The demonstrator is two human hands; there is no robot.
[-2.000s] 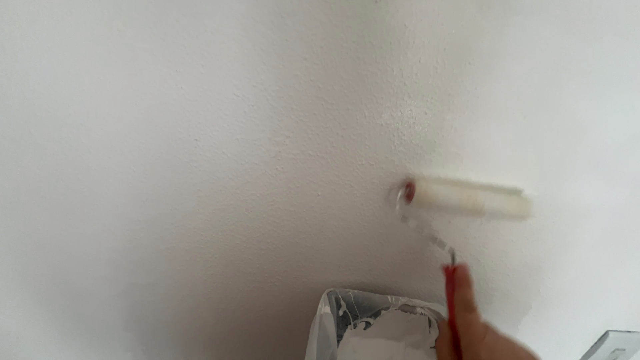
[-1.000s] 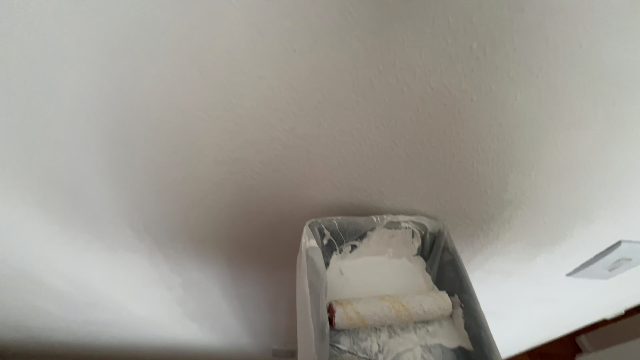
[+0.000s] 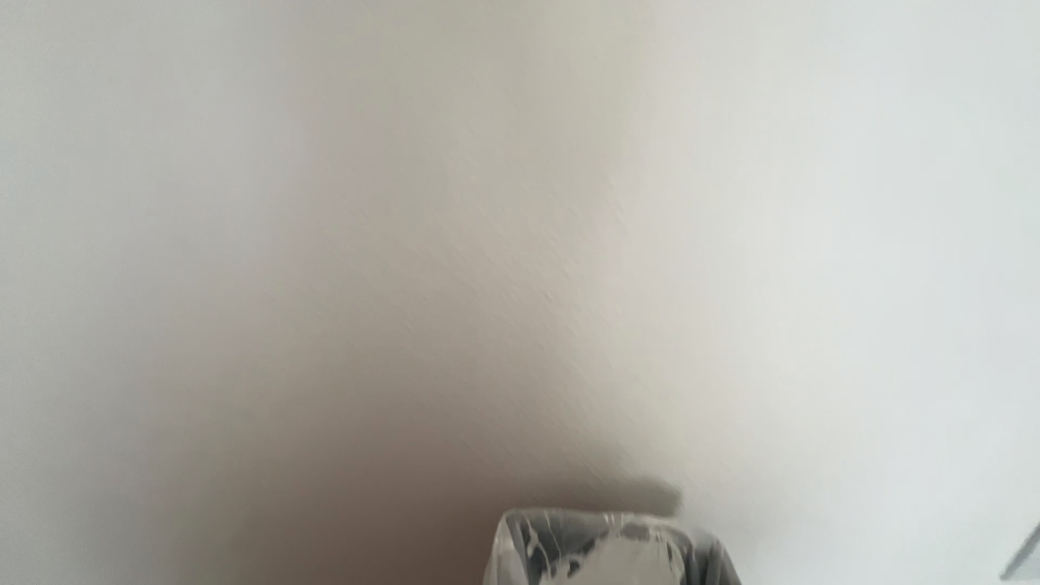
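Note:
Neither my left hand nor my right hand shows in the head view. A paint tray [image 3: 605, 524] with a clear plastic liner pokes up at the bottom, right of the middle. White paint [image 3: 630, 562] coats its inside, with smears and drips near the rim. The paint roller is out of sight. Behind the tray, a white wall [image 3: 520, 244] with a lightly textured surface fills most of the view.
A shadow lies on the wall behind and left of the tray. At the lower right edge, the corner of a pale plate [image 3: 1025, 561] on the wall is partly in view.
Two seconds ago a hand held the red-handled roller at the wall; one second ago the roller lay in the tray. Now both are out of view. The view has shifted upward, leaving only the tray's top visible.

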